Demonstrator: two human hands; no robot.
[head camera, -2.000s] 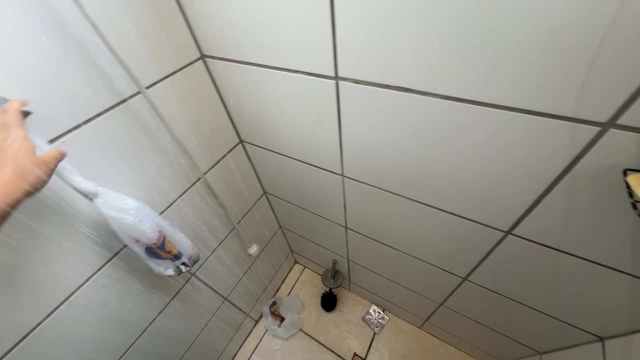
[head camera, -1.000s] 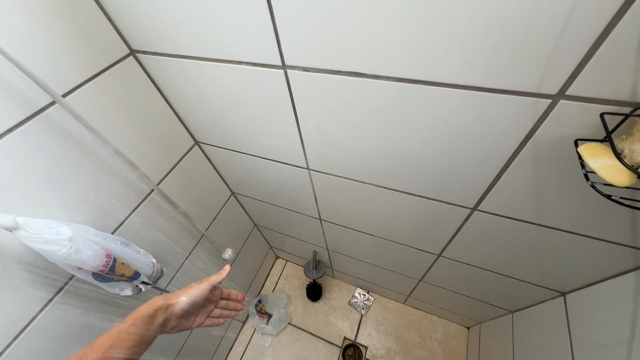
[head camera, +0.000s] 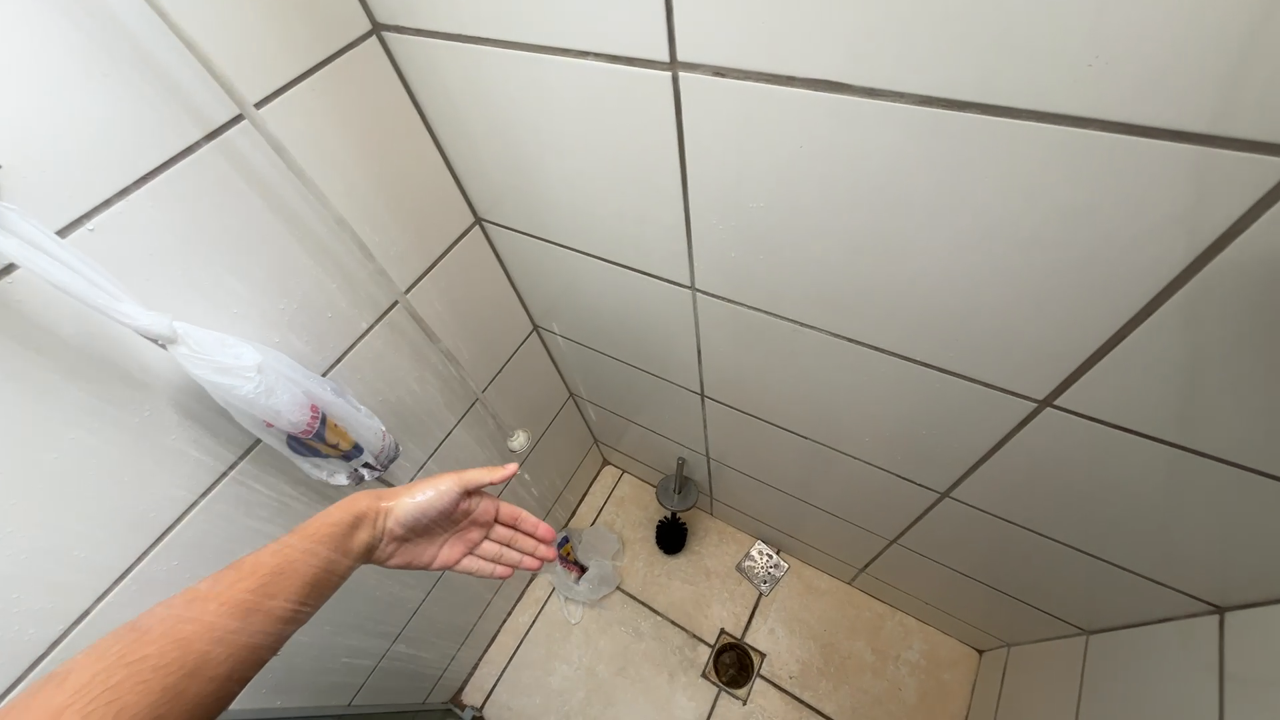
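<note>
My left hand (head camera: 462, 525) reaches in from the lower left, palm turned toward me, thumb raised and fingers extended, holding nothing. Fine streams of water fall over the wrist and forearm. Just above and left of the wrist, a knotted white plastic bag (head camera: 250, 375) with colored print hangs by its stretched top against the tiled wall. A small white round fitting (head camera: 518, 440) sits on the wall above the fingertips. Beyond the fingers, a crumpled translucent plastic bag (head camera: 598, 565) lies on the floor. My right hand is out of view.
A black-bristled toilet brush (head camera: 671, 534) with a metal handle is near the back corner. To its right lies a metal drain grate (head camera: 763, 568); nearer is an uncovered square floor drain (head camera: 733, 664). White tiled walls (head camera: 860, 220) enclose the beige tiled floor (head camera: 850, 650).
My left hand was at the upper part of the hanging bag two seconds ago; it then moved down and right, below the bag. The view has shifted, and the wire basket at right has left it.
</note>
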